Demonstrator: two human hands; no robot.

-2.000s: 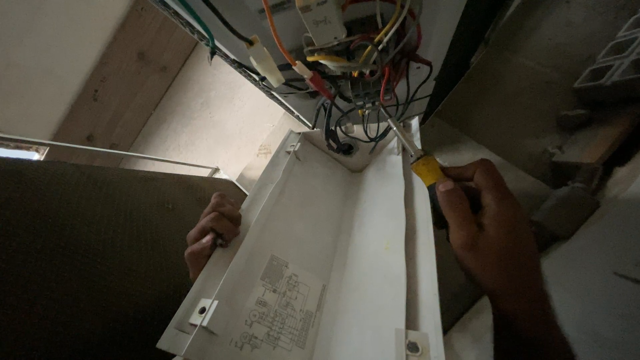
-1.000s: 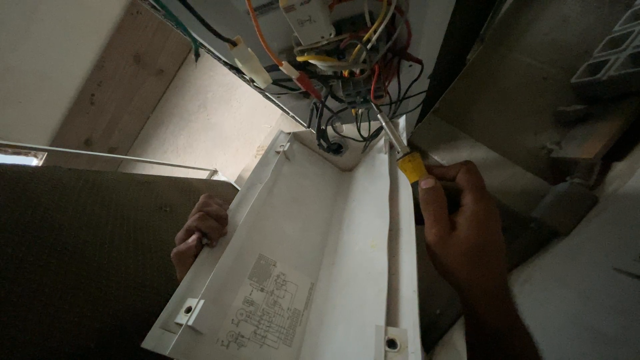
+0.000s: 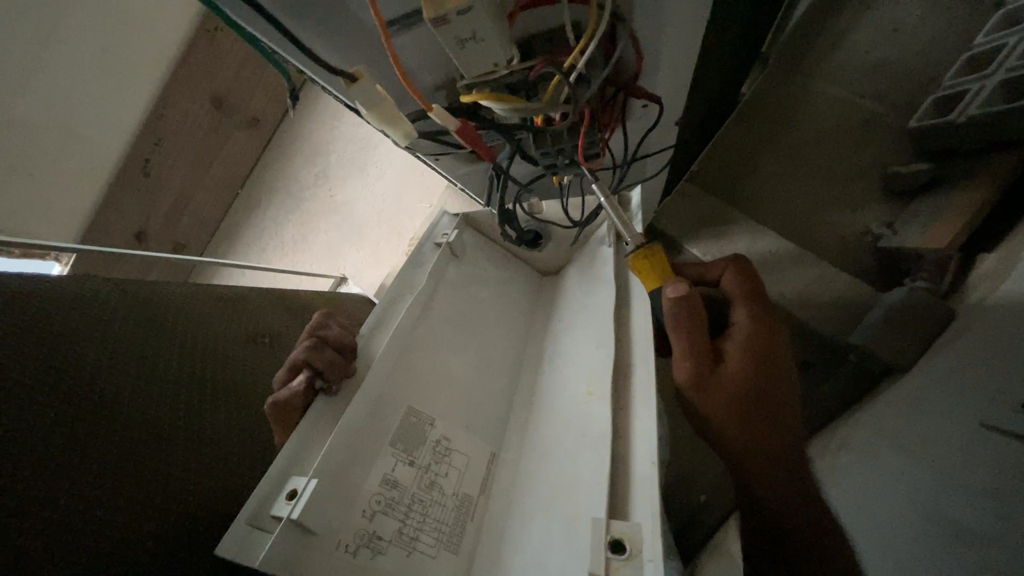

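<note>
My right hand point(image 3: 724, 344) grips a screwdriver point(image 3: 650, 264) with a yellow and black handle. Its metal shaft points up and left, the tip among wires beside a dark terminal block point(image 3: 564, 152). At the left edge of a white metal cover point(image 3: 560, 360), my left hand point(image 3: 314, 372) is closed around something small that I cannot make out. A wiring diagram point(image 3: 424, 488) is on the cover's inner face. Above, black, red, yellow, white and orange wires crowd a metal housing point(image 3: 664, 88), near a white boxy component point(image 3: 468, 36) and a pale plastic connector point(image 3: 384, 108).
Wooden boards point(image 3: 172, 144) and a thin metal rod point(image 3: 168, 258) lie at the upper left. A dark textured surface point(image 3: 144, 432) fills the lower left. On the right are a hollow block point(image 3: 972, 88) and a piece of wood point(image 3: 952, 208).
The screwdriver's tip has moved a little up and left relative to the wires since two seconds ago. Both hands keep their hold.
</note>
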